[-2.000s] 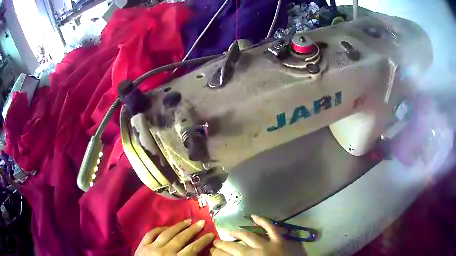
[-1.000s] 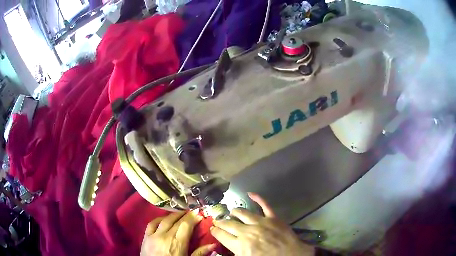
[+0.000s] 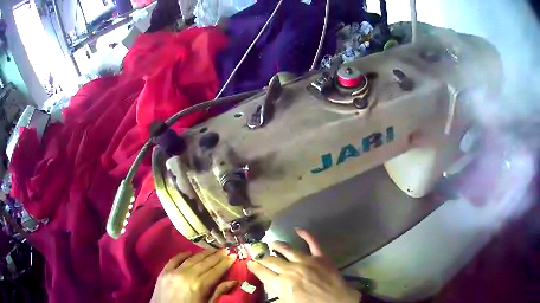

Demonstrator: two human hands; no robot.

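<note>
Red fabric (image 3: 238, 273) lies under the presser foot (image 3: 241, 251) at the bright spot below the machine head's left end. A small pale tag-like piece (image 3: 248, 287) lies on it. My left hand (image 3: 192, 277) presses on the fabric left of the foot, fingertips close to it. My right hand (image 3: 302, 273) lies right of the foot, its fingertips at the fabric edge and one finger raised. Both hands are cut off by the lower edge. The cream machine head (image 3: 331, 139) with green JARI lettering hides part of the needle area.
Heaped red fabric (image 3: 89, 160) lies left of and behind the machine. A gooseneck lamp (image 3: 121, 208) hangs left of the head. Purple fabric (image 3: 266, 47) lies behind. A dark tool (image 3: 360, 281), partly hidden, lies on the bed right of my right hand.
Both hands have moved up close to the presser foot since the oldest frame. The small pale piece now shows on the red fabric between the hands. The camera view has shifted slightly.
</note>
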